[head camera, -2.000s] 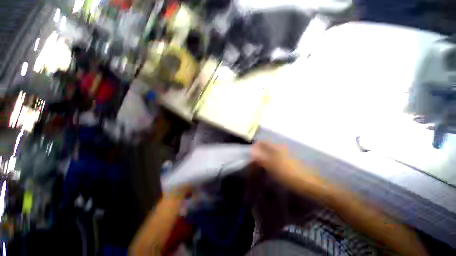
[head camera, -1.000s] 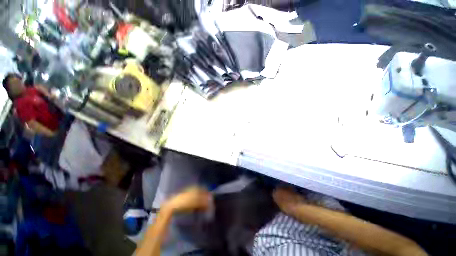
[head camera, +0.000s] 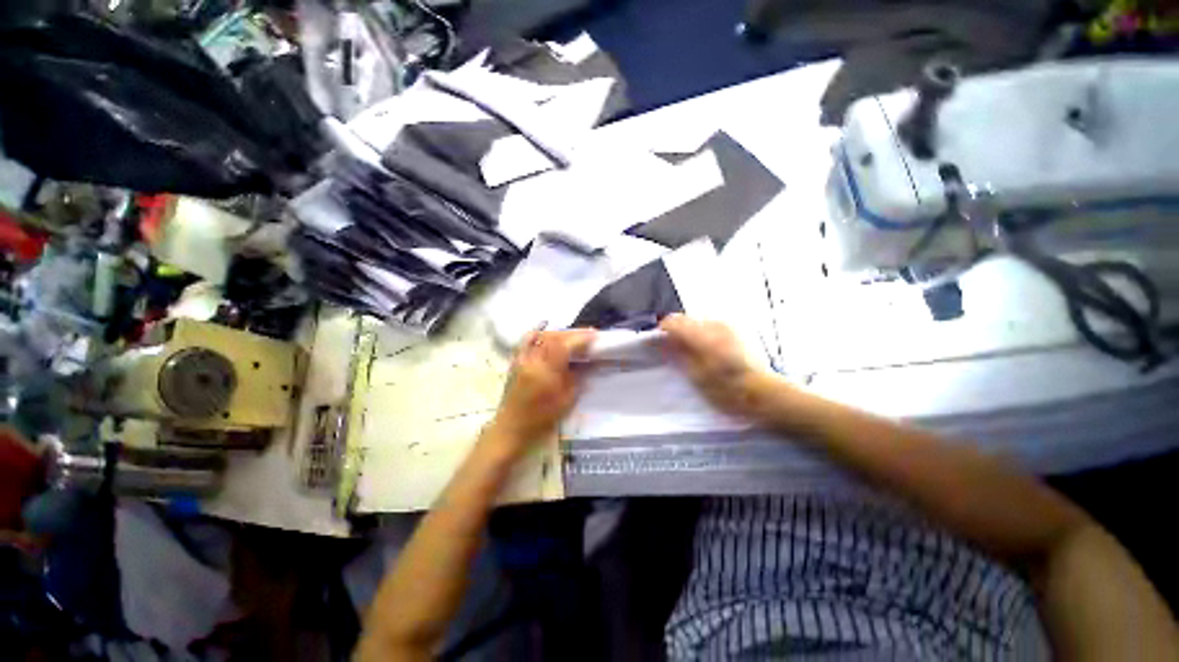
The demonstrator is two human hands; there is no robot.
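Note:
A garment panel (head camera: 630, 296), dark grey with a pale whitish reverse, lies at the front of the white table, left of the needle area. My left hand (head camera: 550, 371) grips the pale edge of the panel at its left. My right hand (head camera: 705, 358) grips the same edge at its right, with fingertips on the cloth. The edge between them looks folded or raised. My fingertips partly hide the cloth.
The white sewing machine (head camera: 892, 181) stands at right, with black-handled scissors (head camera: 1112, 308) beside it. A fanned bundle of cut pieces (head camera: 407, 239) lies left. A loose grey piece (head camera: 731, 194) lies behind. A cream second machine (head camera: 207, 378) is far left. A scale (head camera: 647, 462) runs along the front edge.
Both hands have come up from below the table's front edge to the tabletop and now hold the panel there. The view has swung, showing more of the bundle and the scissors.

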